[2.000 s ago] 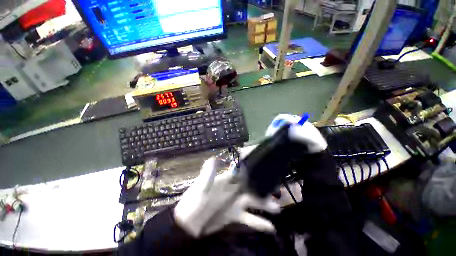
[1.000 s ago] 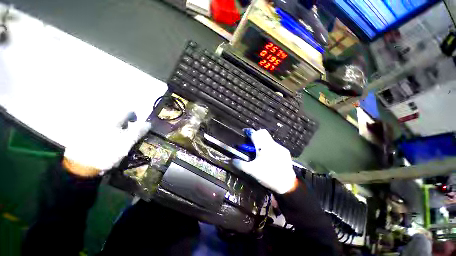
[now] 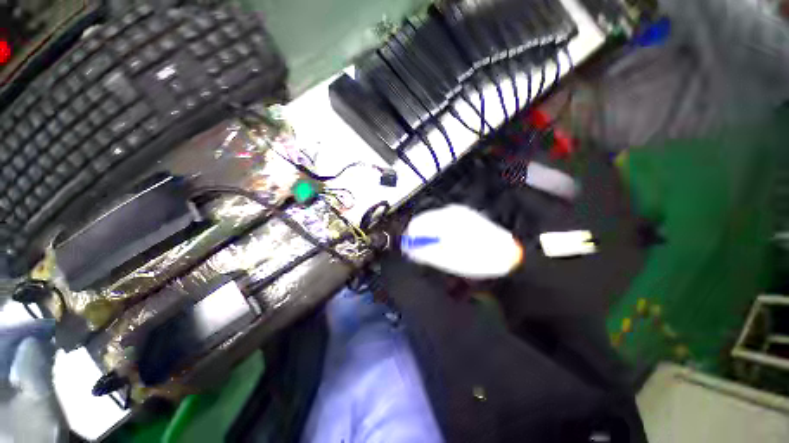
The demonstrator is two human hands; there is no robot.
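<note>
Two black power adapters lie in the film-wrapped test fixture (image 3: 216,251): one in the upper station (image 3: 130,232), one with a pale label in the lower station (image 3: 195,333). A cable runs right from the upper adapter. My right hand (image 3: 462,242), in a white glove, is right of the fixture beside dark cables. Its fingers look curled, with a blue streak near the tips. Blur hides whether it holds anything. A pale blurred shape at the lower left edge may be my left hand, but I cannot tell.
A row of black adapters (image 3: 458,69) stands on the white bench (image 3: 333,138), cables hanging toward me. A small black plug (image 3: 388,177) lies before it. The keyboard (image 3: 130,104) is behind the fixture. A green button (image 3: 303,190) is at the fixture's right end.
The view has swung to the right. My right hand has moved from the upper station to beyond the fixture's right end. My left hand is no longer clearly seen.
</note>
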